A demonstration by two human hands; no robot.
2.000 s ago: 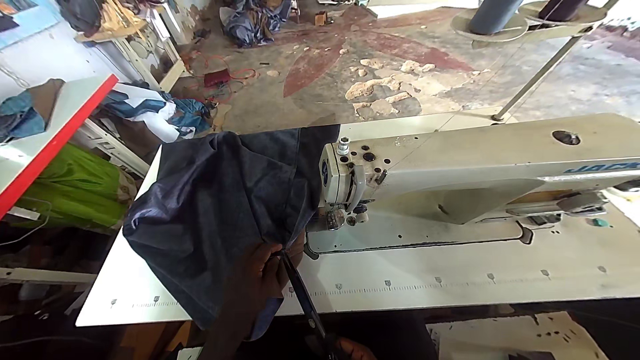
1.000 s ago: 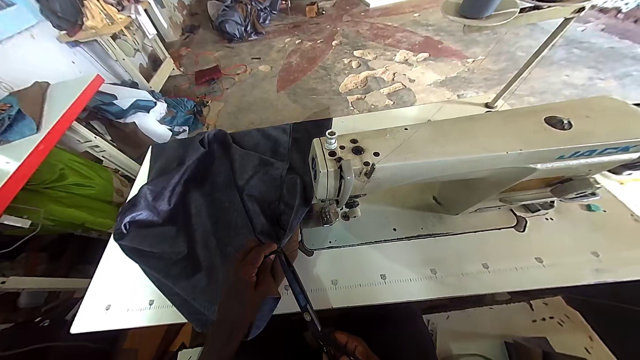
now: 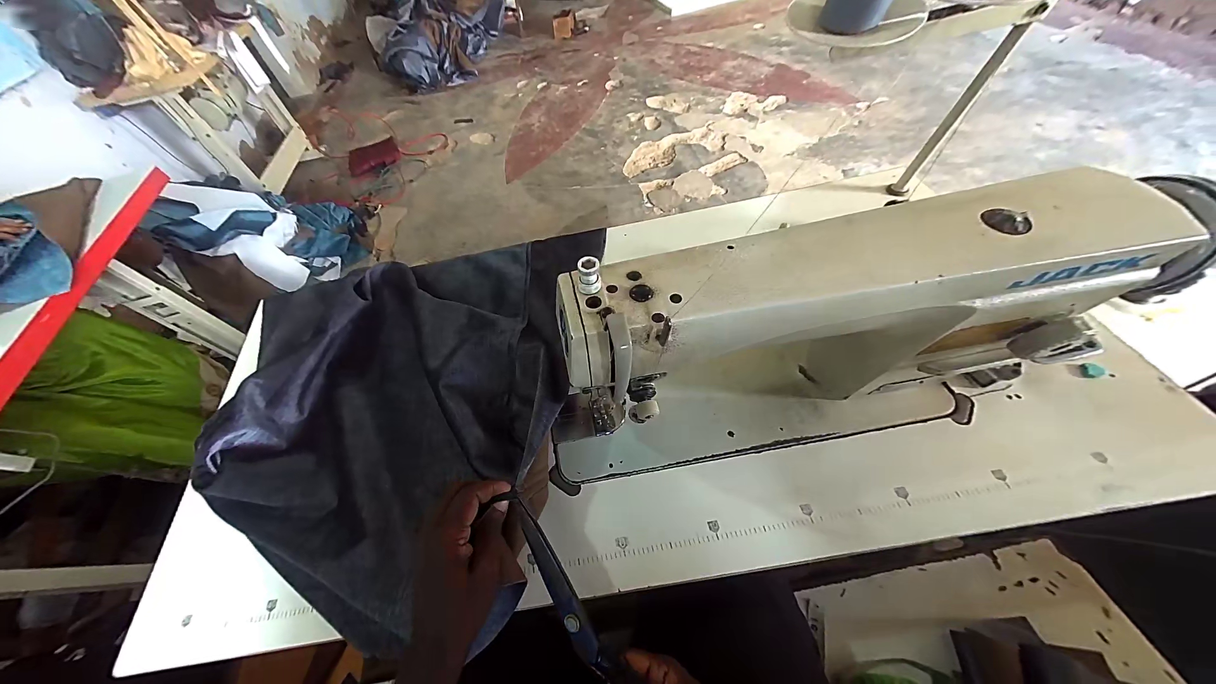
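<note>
Dark denim-like fabric (image 3: 380, 399) lies bunched over the left part of the white sewing table (image 3: 703, 560), its right edge against the needle end of a Jack sewing machine (image 3: 855, 275). My left hand (image 3: 475, 532) pinches the fabric's near edge between thumb and fingers. At the bottom, my right hand (image 3: 655, 665), partly cut off by the frame, holds a pair of dark scissors (image 3: 560, 589). The blades point up and left, with their tips at the edge beside my left fingertips. Whether the blades are apart cannot be told.
A thread stand pole (image 3: 964, 104) rises behind the machine. At left stands a red-edged table (image 3: 85, 275) with green cloth (image 3: 104, 389) below it. Piled cloth (image 3: 256, 228) lies beyond. A worn board (image 3: 1007, 608) with dark scraps is at the lower right.
The camera view has shifted somewhat, bringing the machine's handwheel into sight. My hands, the scissors and the fabric keep nearly the same arrangement.
</note>
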